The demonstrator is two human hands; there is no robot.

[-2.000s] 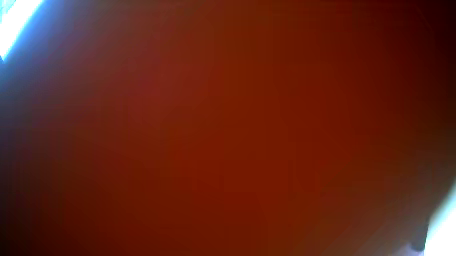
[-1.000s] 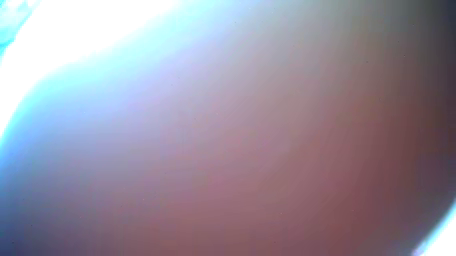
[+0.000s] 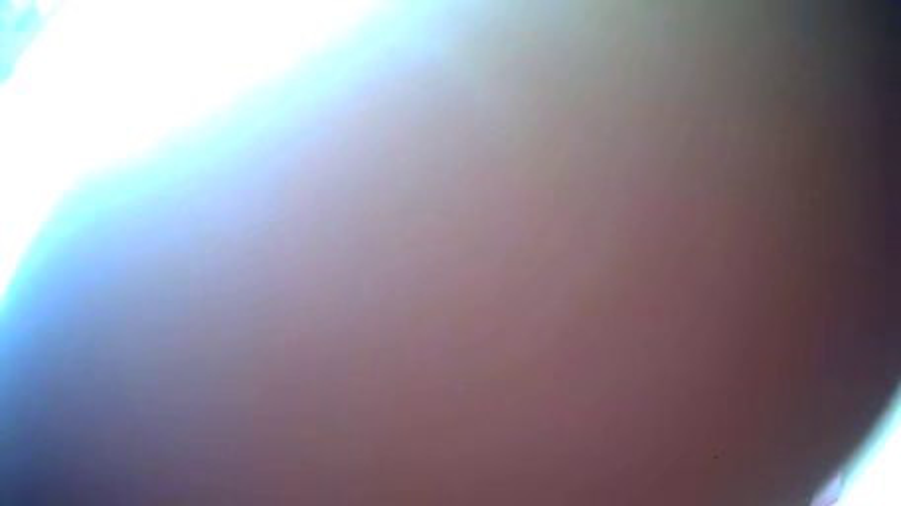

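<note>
A blurred pinkish-brown surface [image 3: 474, 296] lies right against the camera and covers most of the head view. It may be skin, but I cannot tell what it is or whether it is part of a hand. No fingers, hand outline or work object can be made out. Whatever lies behind the surface is hidden.
Overexposed white light [image 3: 178, 69] fills the upper left. A small pale green patch shows in the far top left corner. Another bright white sliver [image 3: 879, 469] shows at the lower right corner. No bench, tray or person can be made out.
Two seconds ago the covering surface was dark red-orange with little light at the upper left. It is now paler and greyer, and the bright area there is much larger.
</note>
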